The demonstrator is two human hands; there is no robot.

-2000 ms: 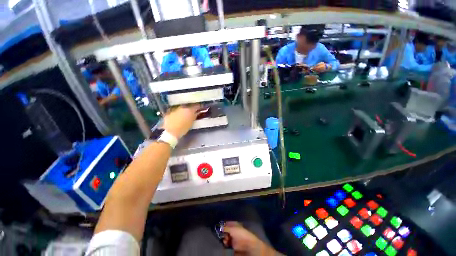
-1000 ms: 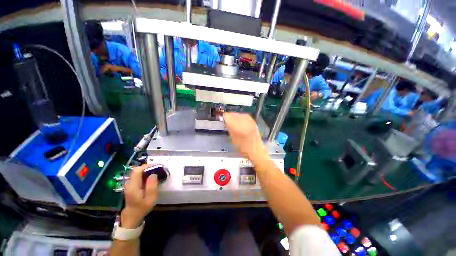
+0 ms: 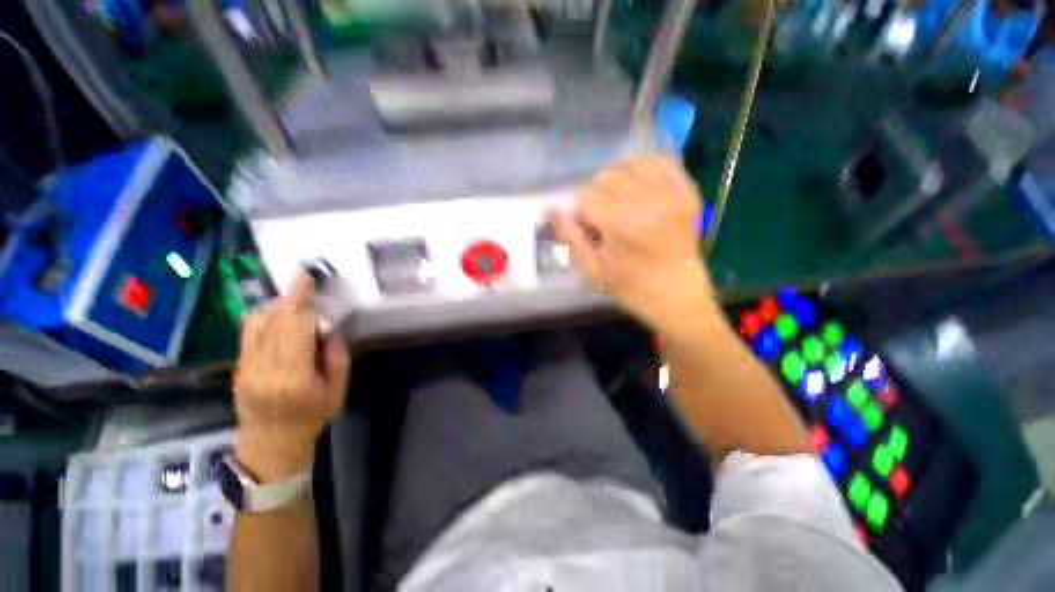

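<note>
The pneumatic press (image 3: 428, 208) stands ahead, its white front panel blurred. My left hand (image 3: 278, 370) is at the left end of the panel, with the index fingertip at the dark left button spot (image 3: 318, 275). A small dark, blurred thing, likely a watch unit (image 3: 329, 327), shows between its thumb and fingers. My right hand (image 3: 642, 226) is at the right end, fingers bent, over the place of the green button, which is hidden. Whether it holds anything cannot be seen. The press fixture is blurred near the top edge.
A red emergency stop (image 3: 484, 263) is mid-panel. A blue control box (image 3: 104, 254) stands left, a white blister tray (image 3: 87, 509) lower left. Lit coloured squares (image 3: 854, 405) lie in a black tray at right. A yellowish air hose (image 3: 740, 127) hangs right of the press.
The view has tipped down. My right hand has left the fixture and come to the panel's right end. My left hand stays at the left end, its index fingertip now at the button.
</note>
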